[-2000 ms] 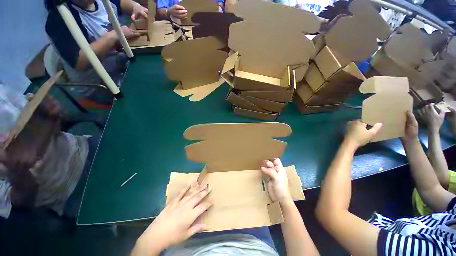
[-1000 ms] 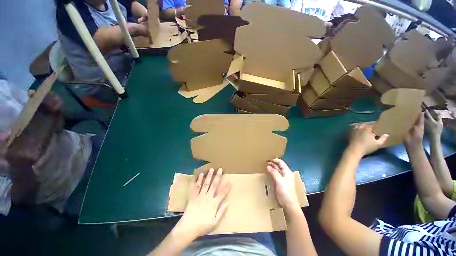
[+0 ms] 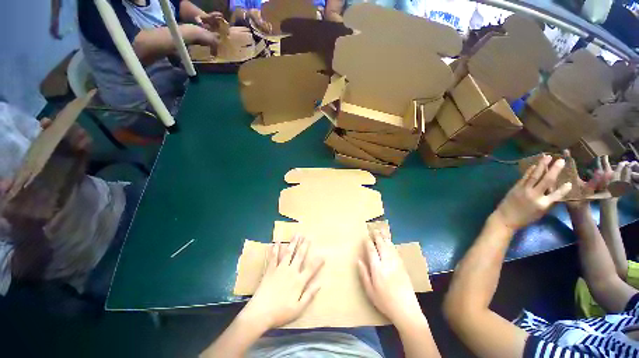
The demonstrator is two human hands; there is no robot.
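A brown box blank [image 3: 336,280] lies nearly flat at the near edge of the table, its front part reaching over my lap. Its lid panel [image 3: 331,201] points away from me and now lies low, with the rounded tuck flap [image 3: 329,177] at the far end. Side panels stick out at the left [image 3: 252,267] and right [image 3: 415,266]. My left hand [image 3: 287,283] rests palm down on the left of the base, fingers spread. My right hand [image 3: 385,280] rests palm down on the right of the base. The slots and the creases under my hands are hidden.
Stacked open boxes [image 3: 371,150] stand beyond the blank, with another stack [image 3: 466,126] to their right. A separate cardboard piece [image 3: 284,91] stands left of them. A thin pale strip [image 3: 183,247] lies left on the green table [image 3: 203,175]. Another person's arm [image 3: 476,266] is close at right.
The lid panel has gone from raised to lying low. My right hand has turned palm down and moved left on the base. The person at right has tilted their cardboard down.
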